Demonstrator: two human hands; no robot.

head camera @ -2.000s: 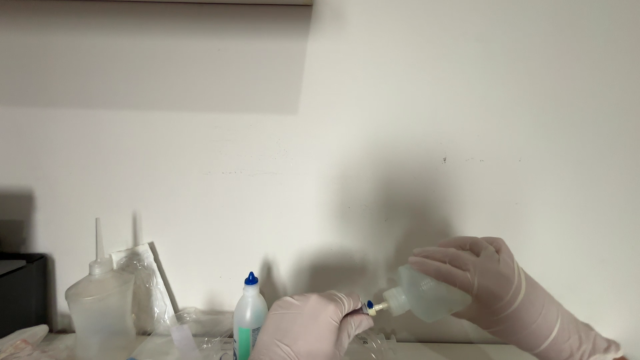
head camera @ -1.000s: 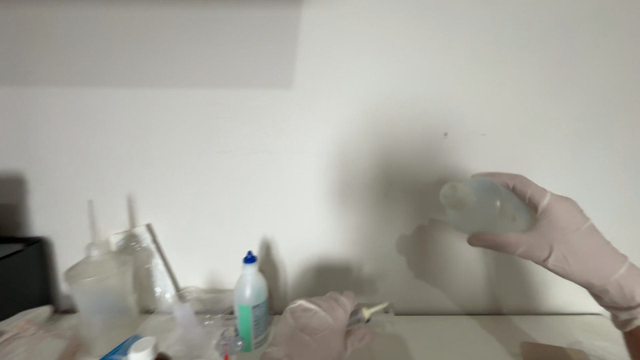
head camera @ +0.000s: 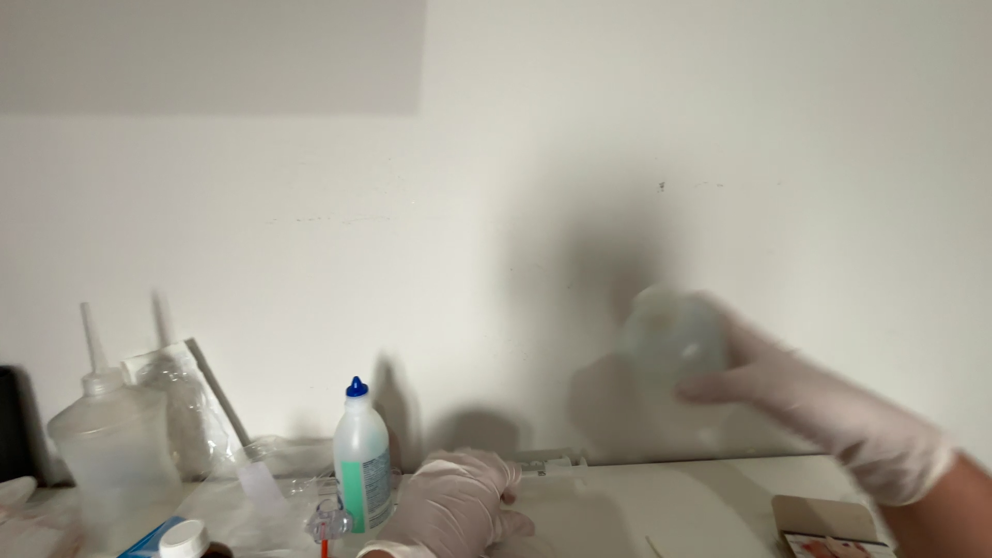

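In the head view my right hand [head camera: 744, 372], in a pale glove, holds a translucent plastic bottle [head camera: 670, 333] up in front of the wall; the bottle is blurred and tilted toward the camera. My left hand [head camera: 461, 504], gloved too, rests low over the table with its fingers curled; whether something is inside it is hidden. A clear syringe [head camera: 546, 465] lies beyond its fingertips, by the wall. Just left of my left hand stands a white bottle with a blue pointed cap and a green label [head camera: 363, 465]. A thin pale piece [head camera: 653, 546] lies at the bottom edge.
At the left stand a large translucent squeeze bottle with a long spout [head camera: 116, 449] and clear plastic packaging [head camera: 182, 403]. A white-capped bottle [head camera: 184, 539] and a clear plastic piece with a red stem [head camera: 325, 523] are in front. An open printed box [head camera: 825, 527] lies at the right.
My right hand has lifted the translucent bottle away from my left hand and turned it toward the camera. The cream-coloured tip by my left hand earlier no longer shows there.
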